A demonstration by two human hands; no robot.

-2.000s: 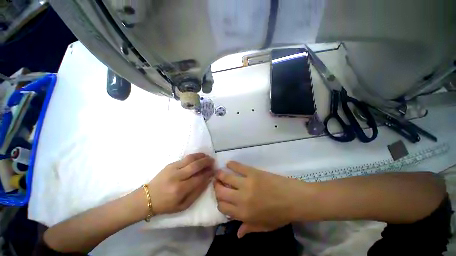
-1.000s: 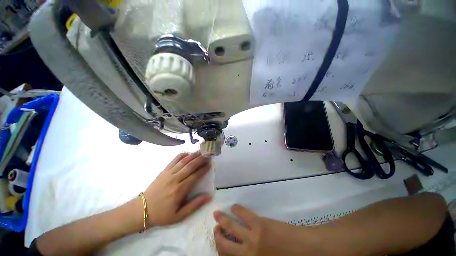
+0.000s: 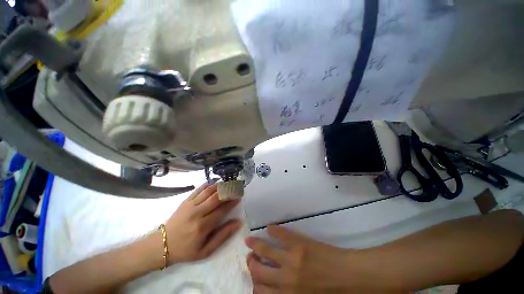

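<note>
The white garment panel [image 3: 103, 229] lies spread over the left of the machine table, its right edge running down below the needle area. The round beige part [image 3: 230, 190] sits over that edge and hides the needle and presser foot. My left hand [image 3: 201, 221] lies flat on the cloth, fingers spread, fingertips partly behind the beige part. My right hand [image 3: 287, 255] rests at the cloth's right edge nearer my body, fingers curled; whether it pinches the cloth is not clear.
The sewing machine head [image 3: 201, 34] hangs above my hands, with a handwritten note [image 3: 299, 69] on it. A dark phone [image 3: 354, 147], black-handled shears [image 3: 422, 172] and small dark tools [image 3: 477, 166] lie on the right. A blue basket [image 3: 41, 229] holds cones at the left.
Both hands have moved apart from their pinch at the cloth edge; my left hand went up to the needle area and lies flat. The view has shifted, showing more of the machine head.
</note>
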